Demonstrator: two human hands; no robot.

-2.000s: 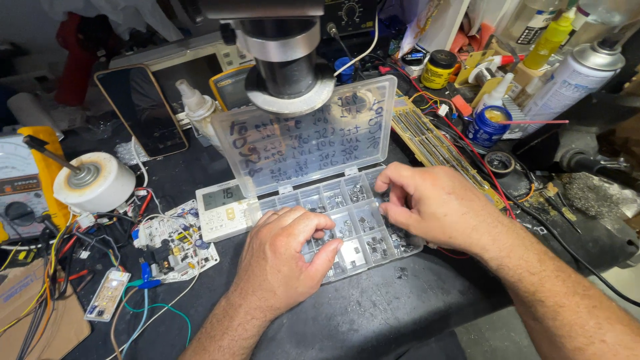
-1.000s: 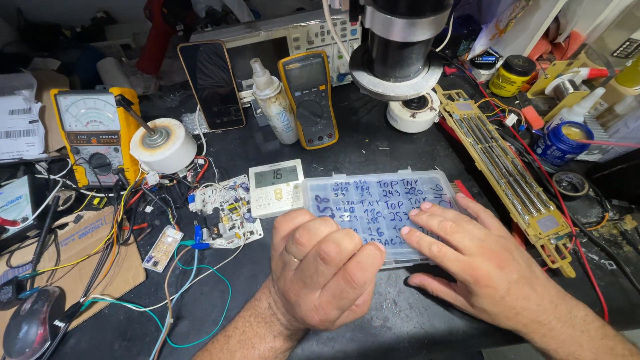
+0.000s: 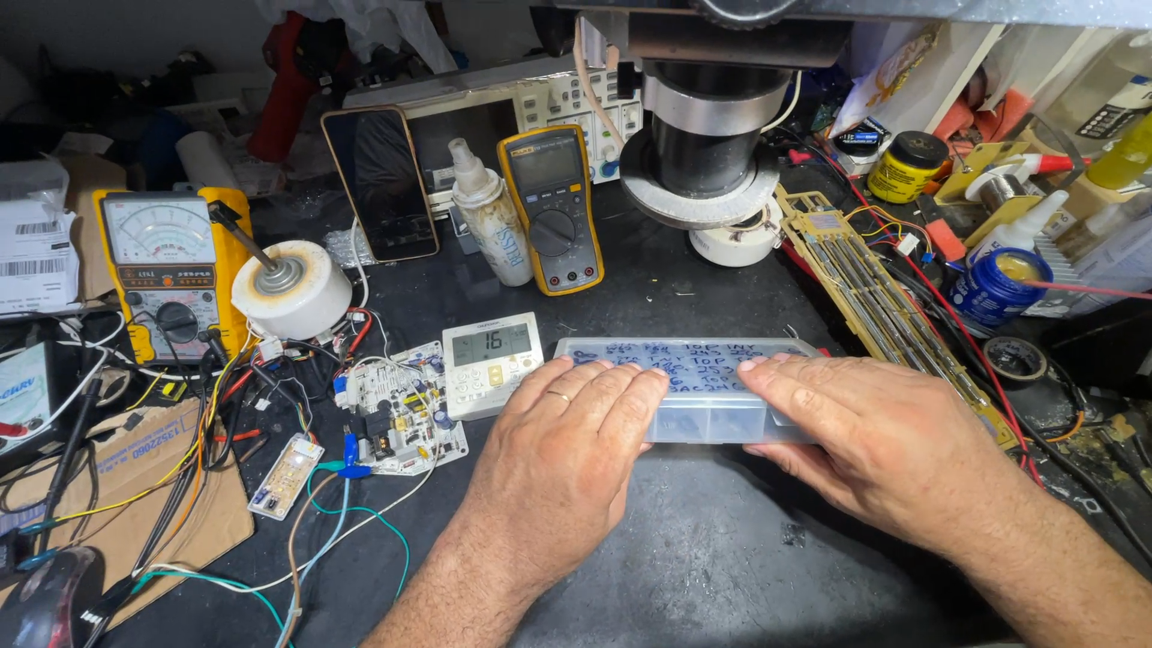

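A clear plastic compartment box (image 3: 688, 423) with a closed lid bearing handwriting lies on the black work surface. My left hand (image 3: 576, 432) grips its left front corner, fingers over the lid. At the right end, my right hand (image 3: 846, 432) holds the box with fingers on top and the thumb at its lower front edge. Just left of the box is a white remote control with a display (image 3: 492, 355). Beside that remote lies a populated circuit board (image 3: 400, 418). What the box holds is mostly hidden.
A yellow digital multimeter (image 3: 551, 211), a spray bottle (image 3: 490, 220) and a phone (image 3: 382, 184) stand behind. A microscope head (image 3: 702, 135) hangs above. Left are an analog multimeter (image 3: 166, 270), a white motor (image 3: 292, 292) and loose wires; right, a long metal-rod assembly (image 3: 891, 306) and a blue jar (image 3: 999, 288).
Two seconds ago the box stood open with both hands at its compartments; its lid is now down. Since one second ago, my left hand has opened from a fist and taken hold of the box.
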